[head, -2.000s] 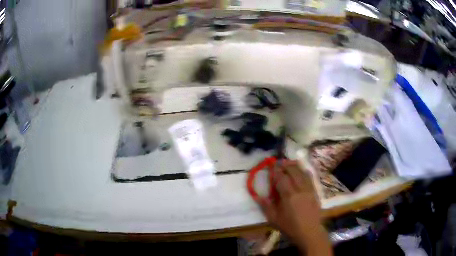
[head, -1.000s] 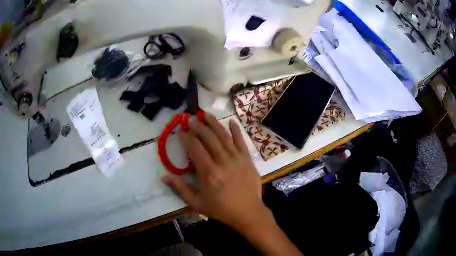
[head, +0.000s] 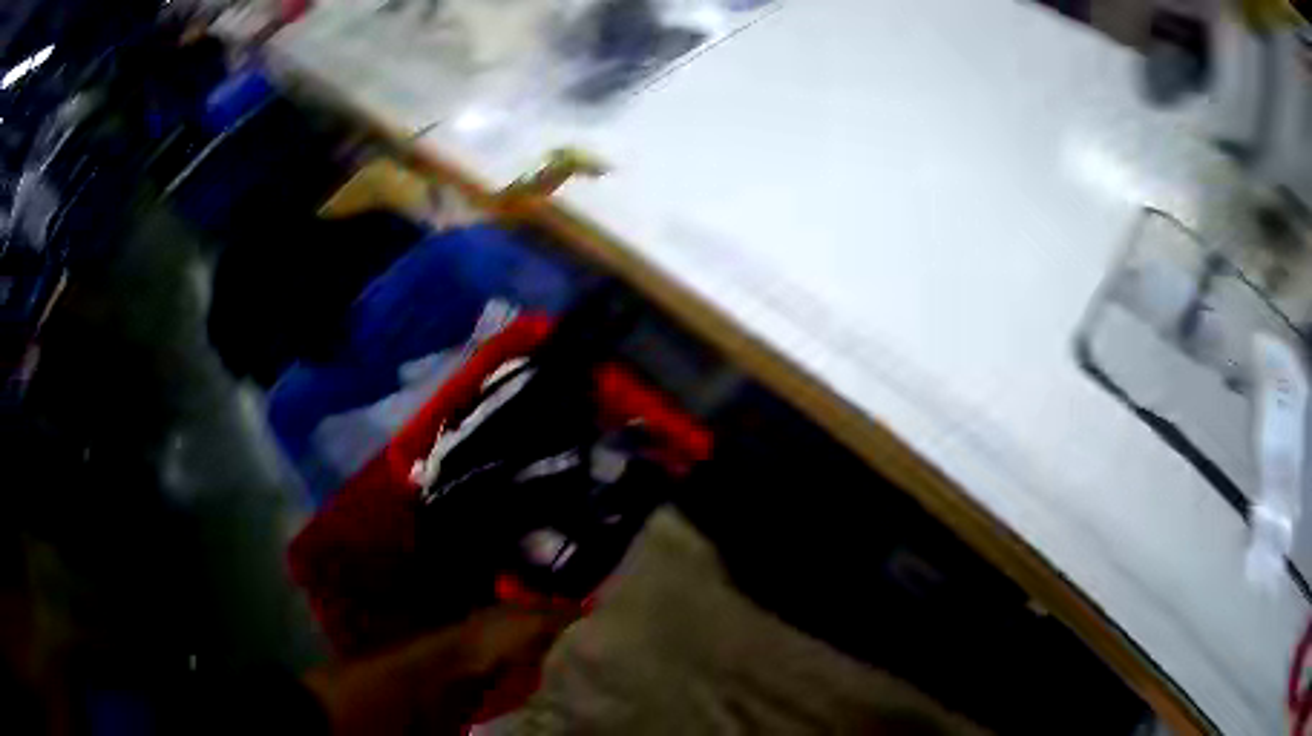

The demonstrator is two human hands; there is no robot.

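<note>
The frame is blurred and I make out neither of my hands. A dim brown shape lies at the near side of the red basket; I cannot tell if it is part of an arm. The red basket [head: 360, 554] is below the table's front edge, with dark and whitish things inside. The white care labels [head: 1276, 431] lie on the machine bed at the far right. Part of a red scissors loop [head: 1301, 683] shows at the right rim, cut off by the frame.
The white table [head: 863, 187] has a wooden front edge running diagonally down to the right. A blue basket or cloth [head: 446, 295] is beside the red basket. Khaki cloth [head: 691, 633] is at the bottom. Clear plastic and dark material lie at the table's upper left.
The view has swung left, bringing in the baskets. The labels now show at the far right. My right hand, earlier at the red-handled scissors, is out of the picture.
</note>
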